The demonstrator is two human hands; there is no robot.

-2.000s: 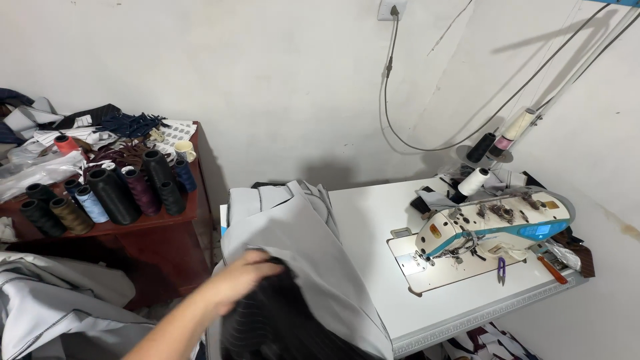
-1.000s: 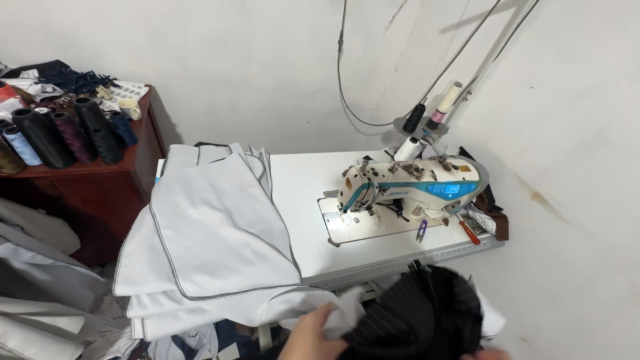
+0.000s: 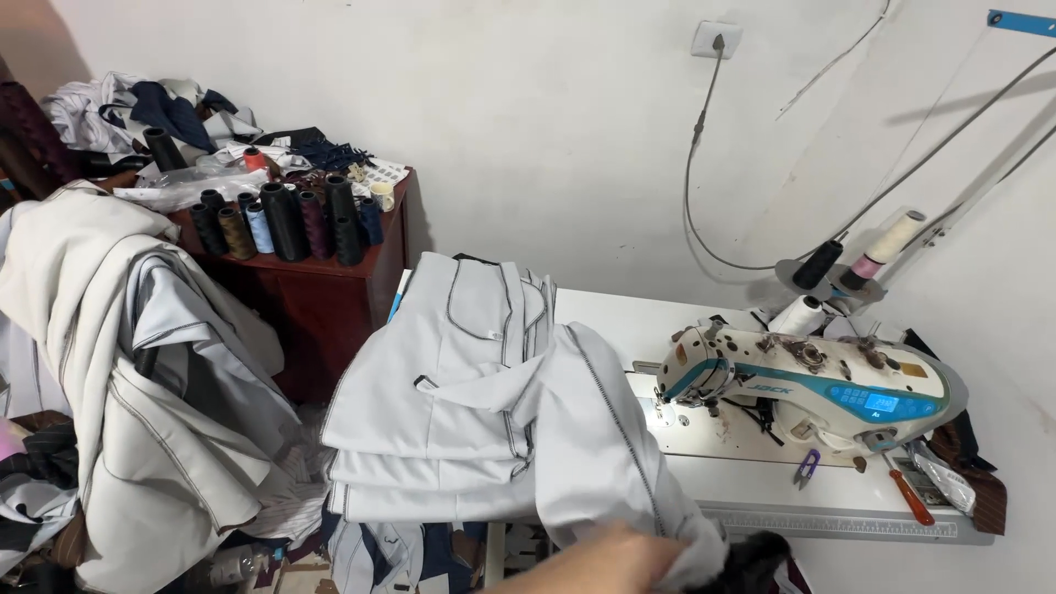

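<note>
My left hand, blurred, reaches in from the bottom edge with its fingers closed on a light grey fabric piece with overlocked edges. This piece drapes from a stack of light grey cut garment pieces toward the table's front edge. A narrow end of it lies across the stack. Just right of the hand, some dark fabric shows at the bottom. My right hand is out of view. A white and blue Jack sewing machine stands to the right of the stack.
Purple thread snips and an orange-handled screwdriver lie near a ruler strip on the table edge. Thread cones stand on a red-brown cabinet at left, beside draped pale fabric. Several thread spools stand behind the machine.
A second ago both hands were near black striped fabric low in view; now only my left hand shows, on grey fabric. A grey piece now lies partly across the stack's right side.
</note>
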